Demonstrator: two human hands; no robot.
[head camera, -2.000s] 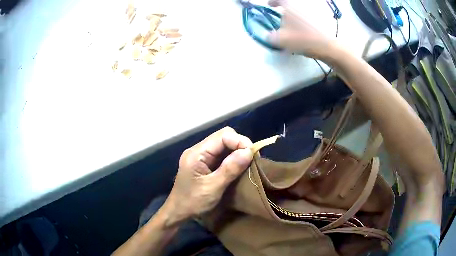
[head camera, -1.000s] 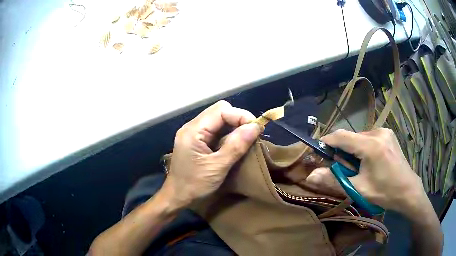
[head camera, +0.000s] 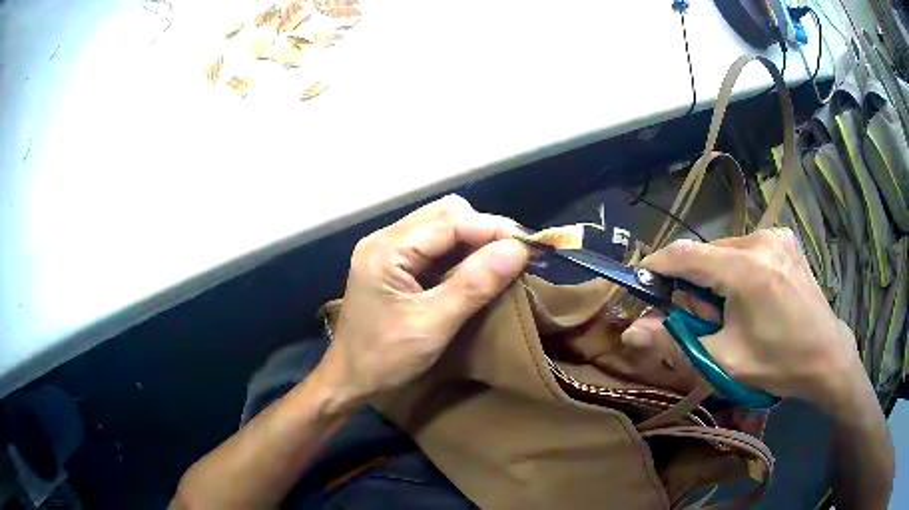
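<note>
A tan-brown bag (head camera: 478, 398) lies on my lap, its gold-toned zipper (head camera: 618, 390) showing along the mouth. My left hand (head camera: 424, 299) pinches the bag's top corner between thumb and forefinger. A short yellow-orange zipper tape end (head camera: 560, 238) sticks out to the right of my fingertips. My right hand (head camera: 743, 324) holds teal-handled scissors (head camera: 688, 344). Their dark blades point left and lie across the tape end close to my left fingertips. How far the blades are closed is hard to tell.
A white workbench (head camera: 249, 189) spans the upper left, with a pile of yellow-orange offcuts (head camera: 289, 35) on it. A dark round object (head camera: 746, 20) and cords are at the bench's top right. Tan bag straps (head camera: 720, 120) loop up beyond my right hand. Grey-olive panels (head camera: 847, 199) hang at right.
My right hand has brought the scissors from the bench to the tape end. Over the last second the blades have moved slightly and now lie across the tape beside my left fingertips.
</note>
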